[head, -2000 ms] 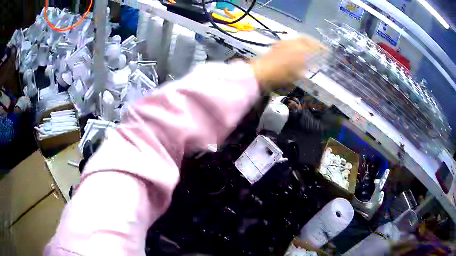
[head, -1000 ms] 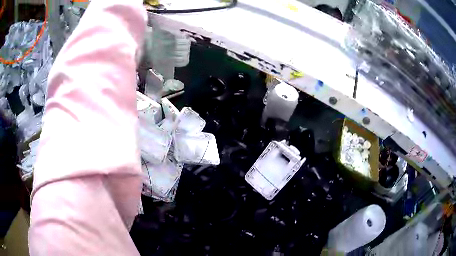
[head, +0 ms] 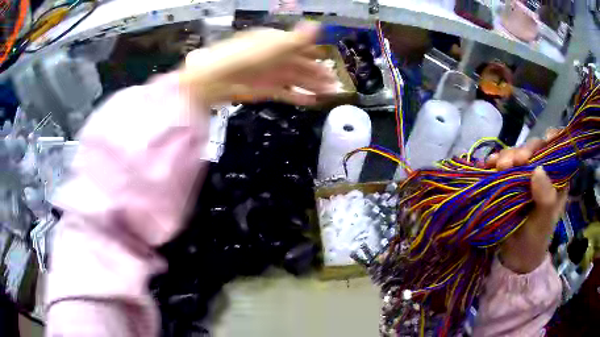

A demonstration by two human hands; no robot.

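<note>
My right hand (head: 536,204), at the right, is wrapped around a thick bundle of purple, yellow and red wire leads (head: 474,204). The loose ends hang down to the left, with small silvery tips at the bottom. My left hand (head: 270,69) is blurred, palm sideways, in the air at the upper middle; its fingers look apart and I see nothing held. A cardboard box (head: 342,271) of small white and silvery parts stands beside the leads. Glossy black cups (head: 256,191) are heaped to its left.
White ribbed stacks (head: 345,141) stand behind the box, with more white stacks (head: 434,131) to the right. A shelf edge (head: 493,39) crosses the top. White housings (head: 59,171) are heaped at left. Another box (head: 339,72) lies behind my left hand. A pale worktop (head: 296,306) shows at bottom.
The view has swung right and down. My right hand and the wire bundle have come into view. My left hand, out of the picture one second ago, now shows at the upper middle.
</note>
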